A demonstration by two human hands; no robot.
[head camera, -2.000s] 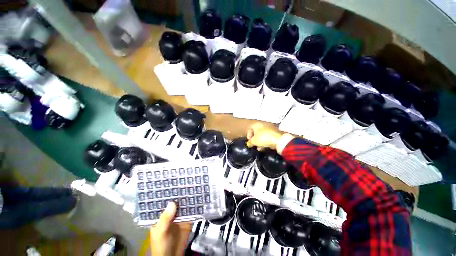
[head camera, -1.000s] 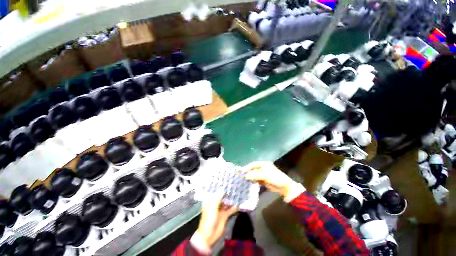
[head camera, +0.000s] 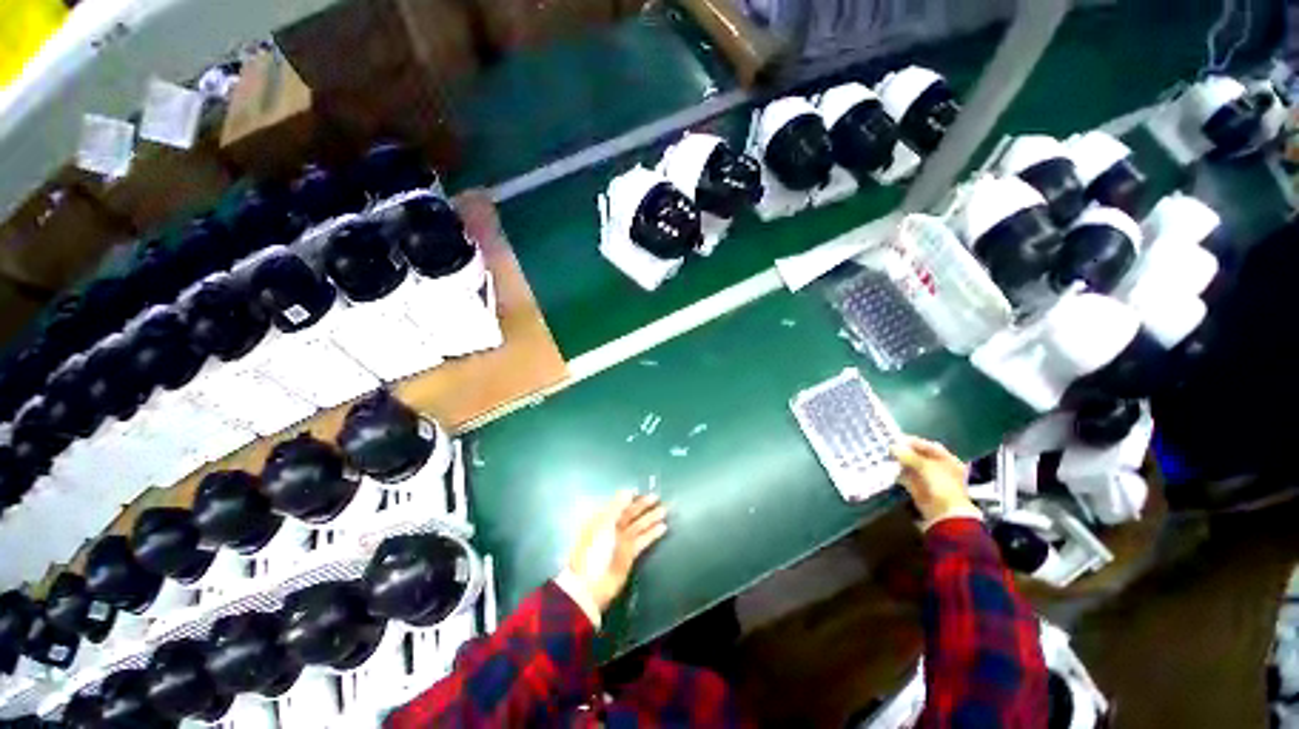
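Observation:
A flat whitish parts tray (head camera: pixel 851 434) with a grid of small cells lies on or just over the green bench (head camera: pixel 570 477). My right hand (head camera: pixel 932 480) holds its lower right edge between thumb and fingers. My left hand (head camera: pixel 616 546) is empty, fingers apart, at the bench's front edge. A second grid tray (head camera: pixel 880 316) lies behind the first, beside a clear plastic tub (head camera: pixel 952 285). Whether the cells of the held tray are filled is too small to tell.
Rows of black camera heads (head camera: pixel 416 577) on white bodies stand on the left. White dome cameras (head camera: pixel 653 225) stand in a row at the back. More white cameras (head camera: pixel 1019 228) crowd the right. A brown board (head camera: pixel 492 373) lies under the left rows. Cartons (head camera: pixel 267 100) are at the upper left.
The view has turned from the camera rows to the bench end. The tray has gone from my left hand to my right, and my left hand has let go of it.

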